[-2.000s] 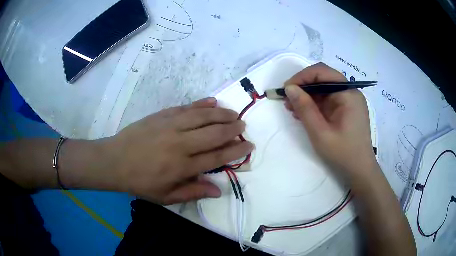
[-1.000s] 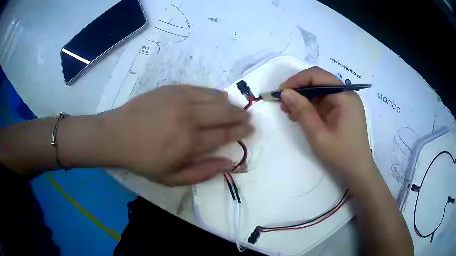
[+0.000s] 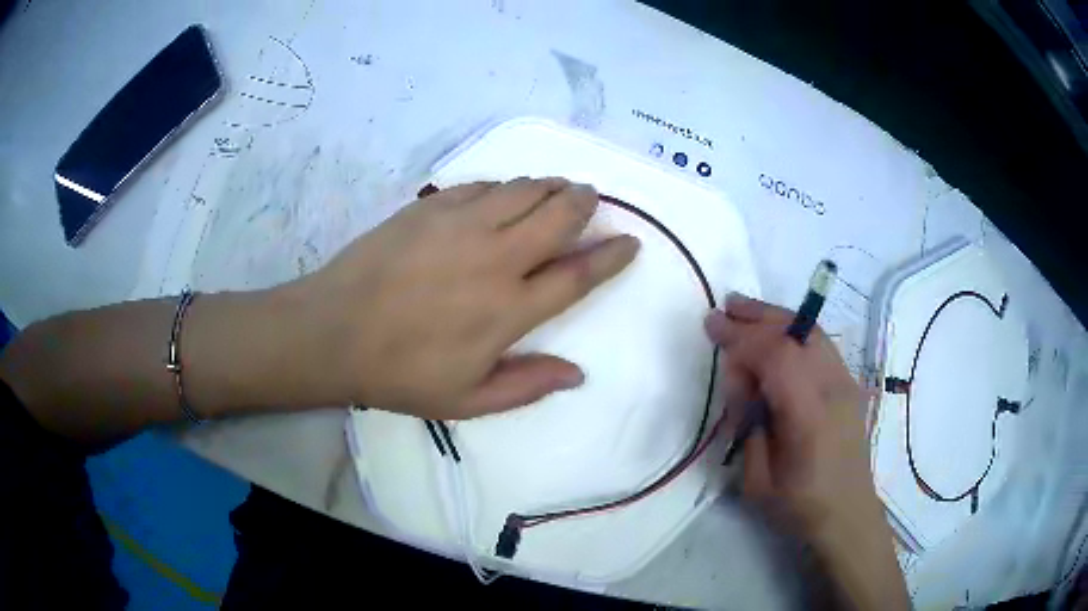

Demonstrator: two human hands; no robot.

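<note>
A white hexagonal panel (image 3: 620, 358) lies flat on the bench. A red-black wire harness (image 3: 686, 248) curves round inside its rim, with a black connector (image 3: 510, 536) at the lower edge. My left hand (image 3: 465, 298) lies palm down over the panel's upper left, fingertips at the wire, hiding part of it. My right hand (image 3: 787, 394) is at the panel's right side, fingertips at the wire. It holds black tweezers (image 3: 811, 301) with the pale end pointing up. Dark short lead ends (image 3: 444, 439) and a white cable (image 3: 465, 513) show at the lower left.
A smartphone (image 3: 141, 131) with a dark screen lies at the upper left. Another white panel with wires (image 3: 954, 406) lies at the right. The scuffed white bench top (image 3: 453, 60) has printed text. A dark area is beyond its far edge; blue floor shows at the lower left.
The view has shifted, so the bench items appear further left. My right hand has moved from the upper connector to the panel's right side, and the tweezers have turned. My left hand has moved along the upper wire.
</note>
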